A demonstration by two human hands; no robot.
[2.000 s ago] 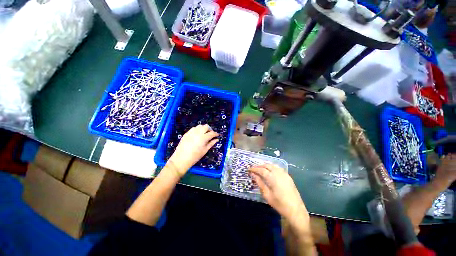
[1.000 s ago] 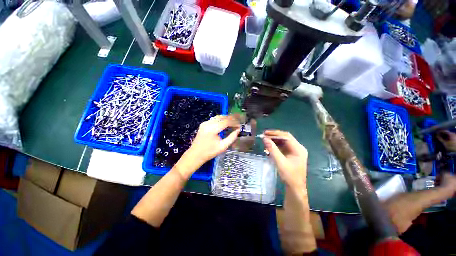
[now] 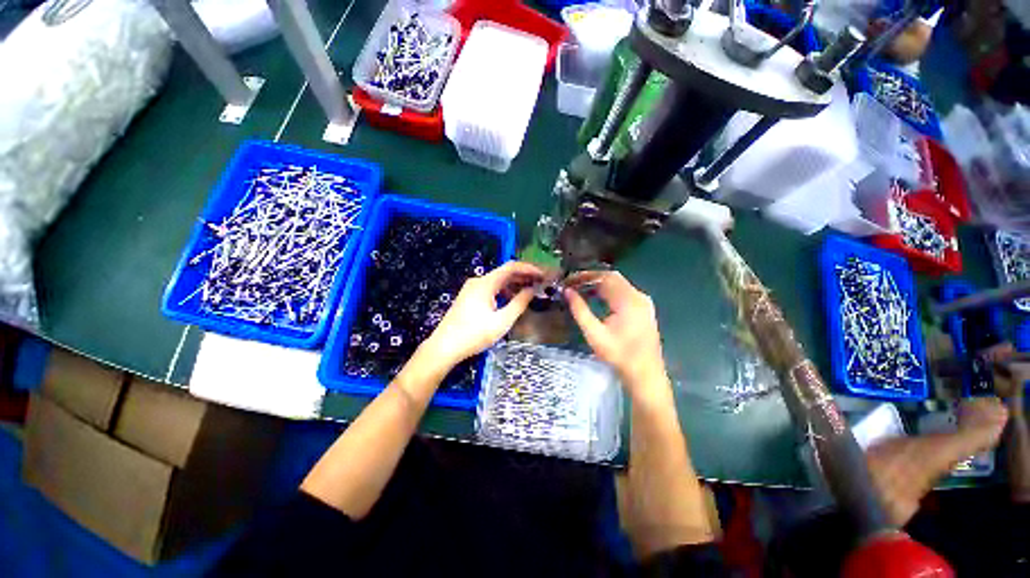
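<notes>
My left hand (image 3: 488,307) and my right hand (image 3: 611,320) meet at the fixture under the press ram (image 3: 605,231), fingertips close together. The fingers hide most of the fixture and whatever small part they touch; I cannot tell what each hand holds. The clear plastic box (image 3: 592,423) with rows of silvery pins lies just below the hands. The blue tray of black parts (image 3: 507,234) is left of it, with small black rings, some with pale centres. The base plate (image 3: 543,329) shows between the hands.
The press lever (image 3: 796,382) slants down to a red grip (image 3: 896,559) at right. The blue tray of pins (image 3: 182,281) stands far left, another (image 3: 832,307) at right. Red bins (image 3: 421,121) and stacked translucent boxes (image 3: 494,90) are behind. Another person's arm (image 3: 933,457) is at right.
My hands have gone from the black parts tray and pin box to the fixture. Since one second ago, my right hand has moved left, closer to my left hand. The lever stays slanted.
</notes>
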